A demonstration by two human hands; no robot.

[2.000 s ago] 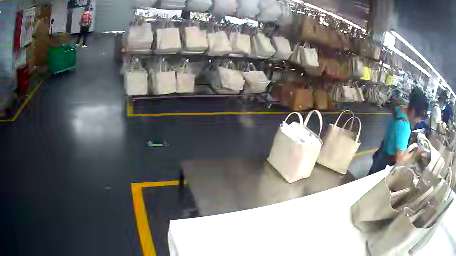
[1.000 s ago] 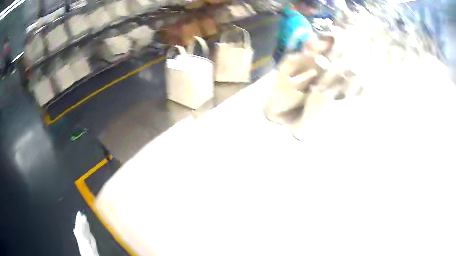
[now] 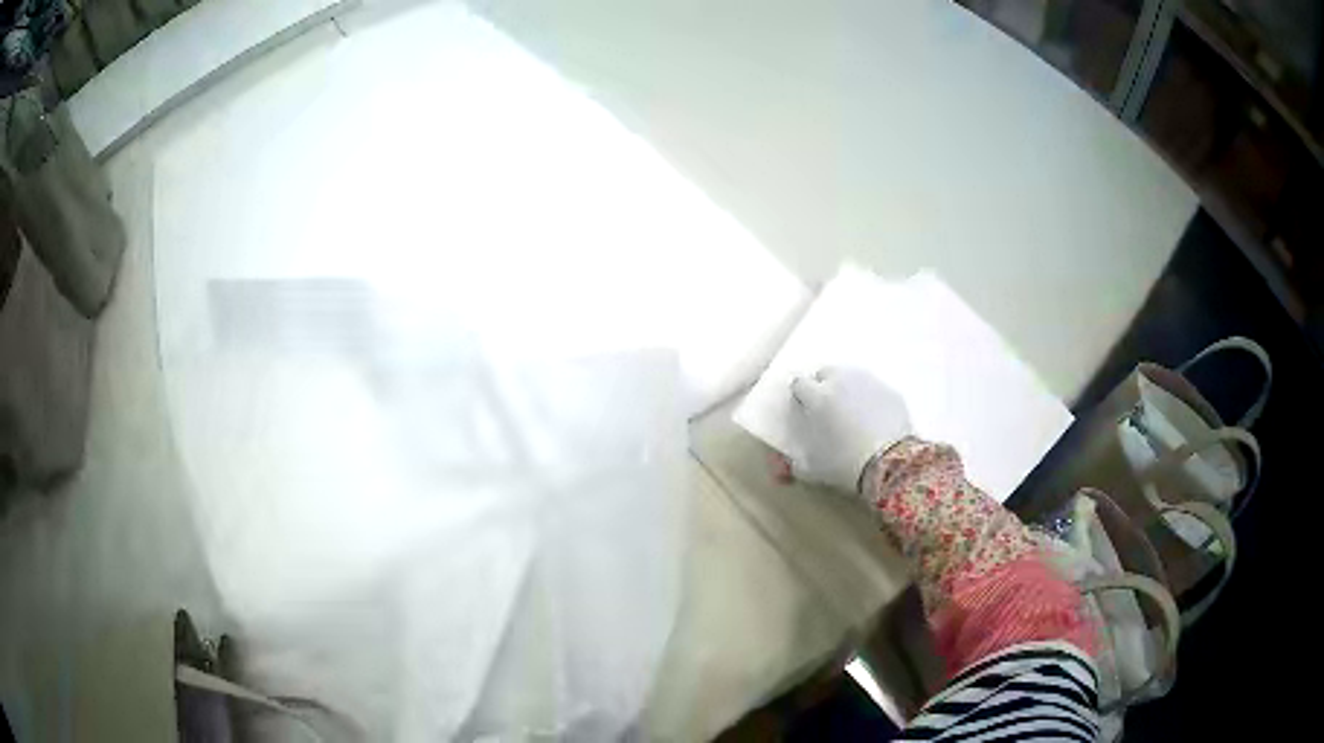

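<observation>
My right hand (image 3: 850, 428), in a white glove with a bare fingertip showing, lies on the left corner of a small stack of white paper or card sheets (image 3: 944, 370). Its fingers are bent; whether they grip a sheet cannot be told. My left hand is not in view. A translucent white tissue sheet (image 3: 436, 537) spreads blurred across the near left, over the large bright tissue sheet stack (image 3: 479, 189). A beige tote bag (image 3: 109, 682) is cut off at the bottom left edge, with its handle showing.
Waiting tote bags (image 3: 66, 218) stand at the left edge of the pale table (image 3: 929, 116). Stuffed tote bags (image 3: 1133, 436), with white paper inside and handles up, are beyond the table's near right edge. Dark shelving (image 3: 1220, 131) is at the top right.
The view has swung from the racks and side table down to the worktable. My right hand, the tissue and the small sheet stack have come into view.
</observation>
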